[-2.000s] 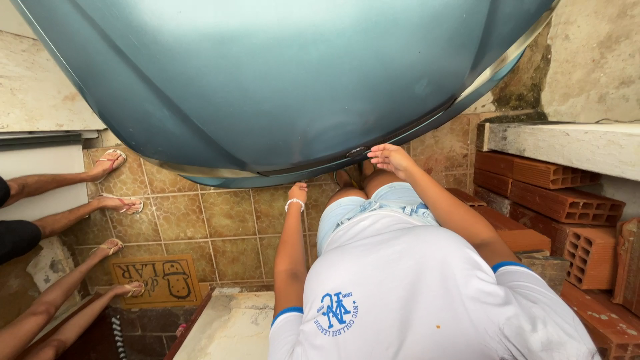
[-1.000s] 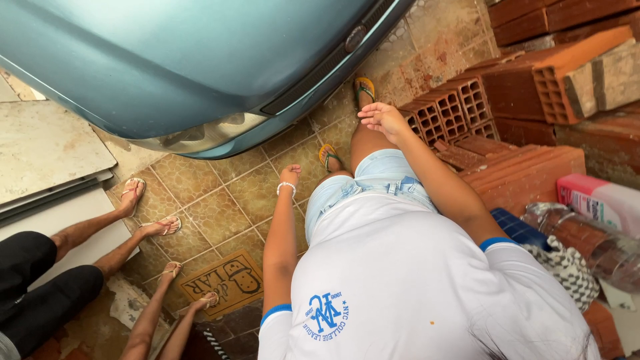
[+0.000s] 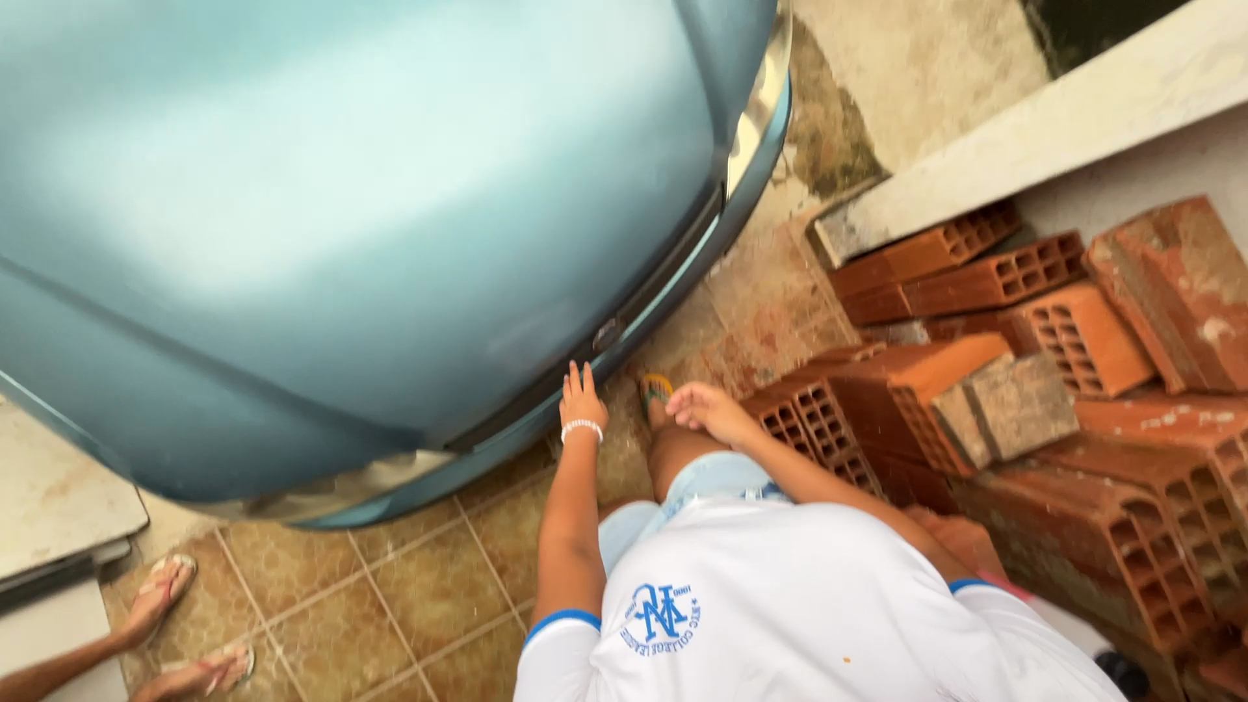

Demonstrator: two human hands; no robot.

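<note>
My left hand [image 3: 583, 405], with a white beaded bracelet at the wrist, reaches forward with fingers extended at the front edge of a blue car's hood [image 3: 390, 224]. Its fingertips overlap the dark grille strip [image 3: 526, 395], left of the round badge [image 3: 606, 334]; whether they touch it is unclear. Nothing is in that hand. My right hand [image 3: 704, 409] hangs in the air above my leg, fingers loosely bent and apart, holding nothing. It is nearest to my sandalled foot [image 3: 656, 386] and the stacked hollow bricks.
Hollow clay bricks [image 3: 985, 283] are piled along the right, below a pale wall ledge [image 3: 1033, 127]. Another person's sandalled feet [image 3: 161, 590] stand on the tiled floor [image 3: 390, 604] at lower left. Pale slabs [image 3: 58, 487] lie beside the car's left side.
My left hand has moved forward from beside my body to the car's front edge. My right hand stays raised near my leg. The view has swung noticeably.
</note>
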